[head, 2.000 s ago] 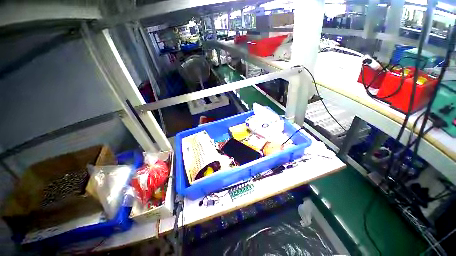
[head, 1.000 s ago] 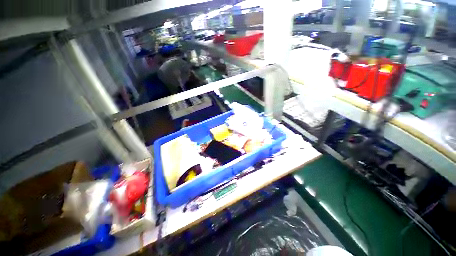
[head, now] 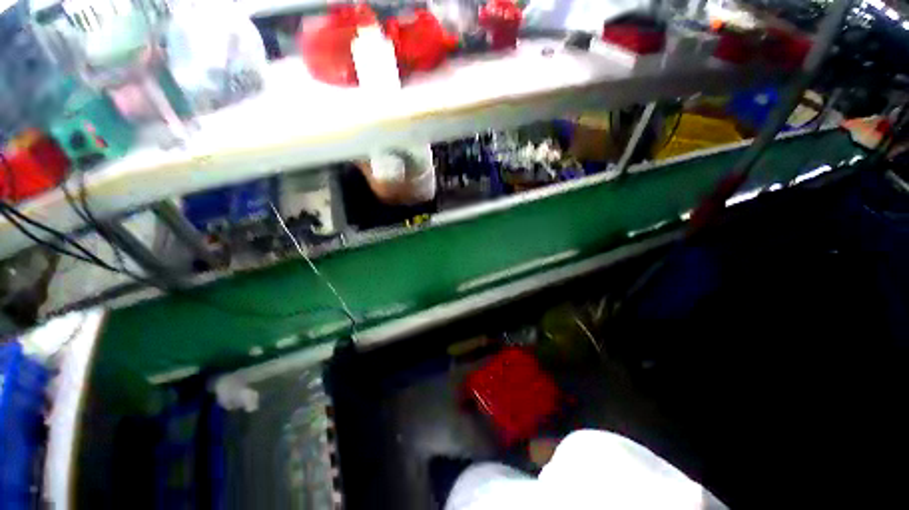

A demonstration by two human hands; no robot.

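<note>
A white cloth shape like a sleeve (head: 618,473) enters at the bottom edge, with a small blurred skin-coloured patch at its upper left. I cannot tell whether this patch is my right hand or part of another person. My left hand is not in view. A red stool (head: 513,394) stands low, just above the patch; whether they touch is unclear. The plastic-covered bench top (head: 274,438) is at the lower left, with a small white crumpled lump (head: 236,394) at its back edge. No held object shows.
A green conveyor belt (head: 429,264) crosses behind the bench. Above it, a long white shelf (head: 478,95) carries red objects (head: 344,45). Another person's forearm (head: 399,177) shows beyond the belt. Black cables hang at the left. A blue bin (head: 20,423) is cut off at the left edge. The right is dark.
The view has swung to the right and blurred. The blue bin has moved to the far left edge, and the cardboard box has left the picture. The red stool and more white cloth have appeared.
</note>
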